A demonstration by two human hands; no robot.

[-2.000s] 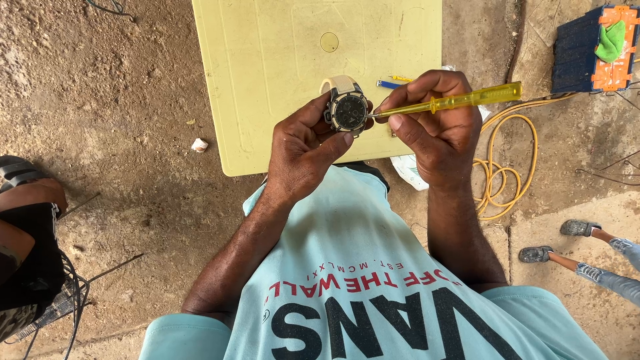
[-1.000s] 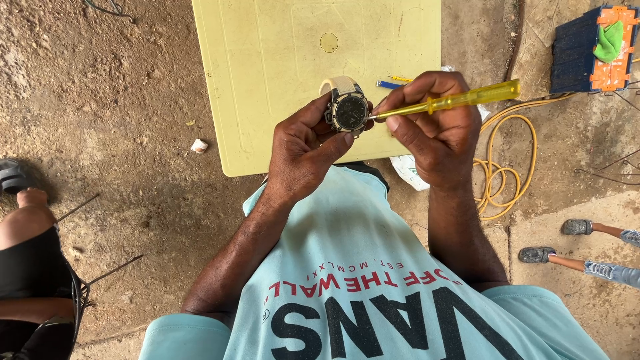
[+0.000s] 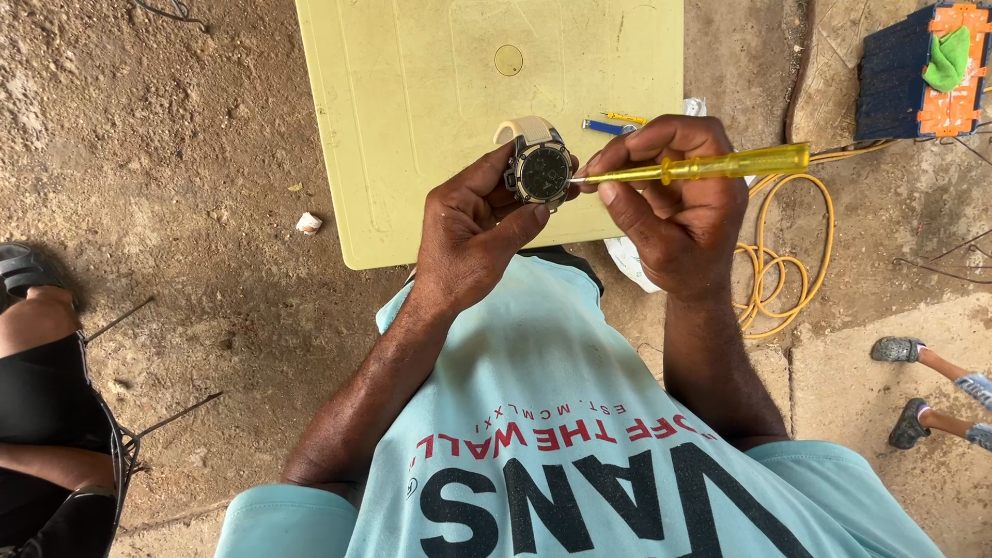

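My left hand holds a wristwatch with a dark round dial, face up, its cream strap curling away at the top. My right hand grips a screwdriver with a translucent yellow handle. The metal tip of the screwdriver is at the right edge of the watch case; whether it touches cannot be told. Both hands are above the near part of a pale yellow table. A blue tool or strap and a small yellow screwdriver-like tool lie on the table beyond my right hand.
A coiled yellow hose or cable lies on the floor at the right. Above it is a dark blue and orange box with a green cloth. A seated person is at the far left; another person's feet show at the right.
The person at the left has shifted a leg and an arm since the earliest frame. My hands, the watch and the screwdriver look almost unmoved.
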